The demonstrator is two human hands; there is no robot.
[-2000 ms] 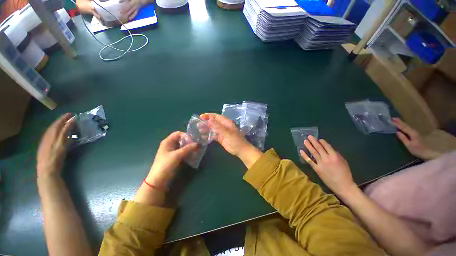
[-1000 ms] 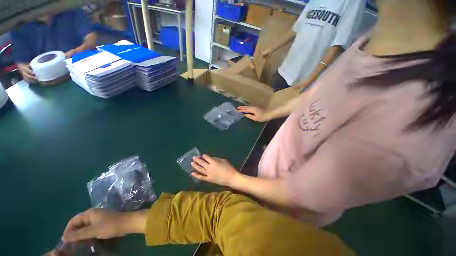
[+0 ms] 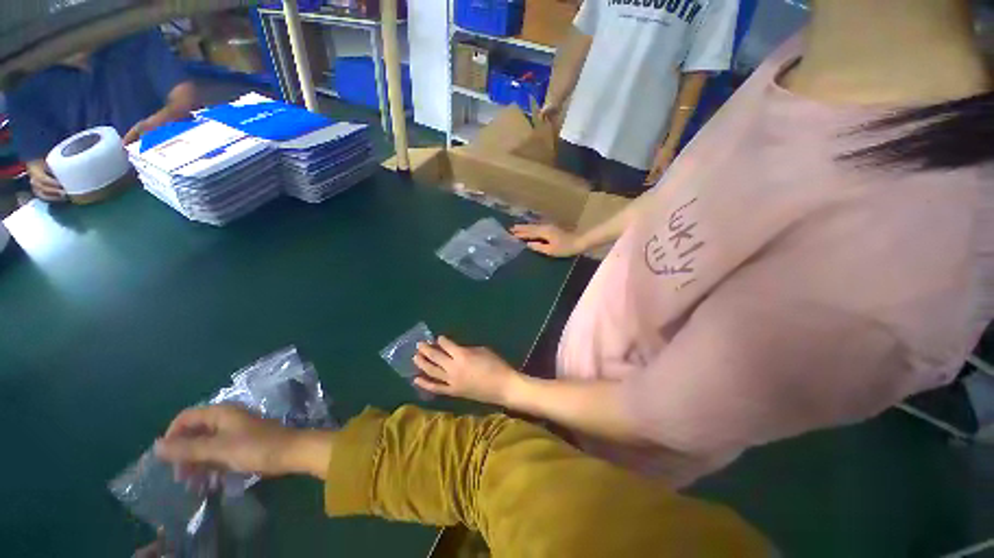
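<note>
My right hand (image 3: 223, 441), in a mustard sleeve, is blurred at the lower left, with curled fingers over clear zip bags. A clear bag (image 3: 147, 485) shows below and left of its fingers; whether they grip it is unclear. Overlapping bags with dark contents (image 3: 286, 384) lie just behind this hand. Another shiny bag (image 3: 205, 521) is blurred below it. Only a fingertip-sized part of my left hand (image 3: 153, 548) shows at the bottom edge, by that bag; its grip is hidden.
A person in pink at right rests one hand on a single bag (image 3: 405, 351) and the other by more bags (image 3: 480, 249). Stacked blue-and-white booklets (image 3: 234, 180), a white roll (image 3: 89, 164) and an open carton (image 3: 512, 185) stand farther back. Two other people are beyond.
The view first swung right, then shifted slightly. Since the last earlier frame, my right hand has moved up toward the bag pile, and more clear bag shows below it.
</note>
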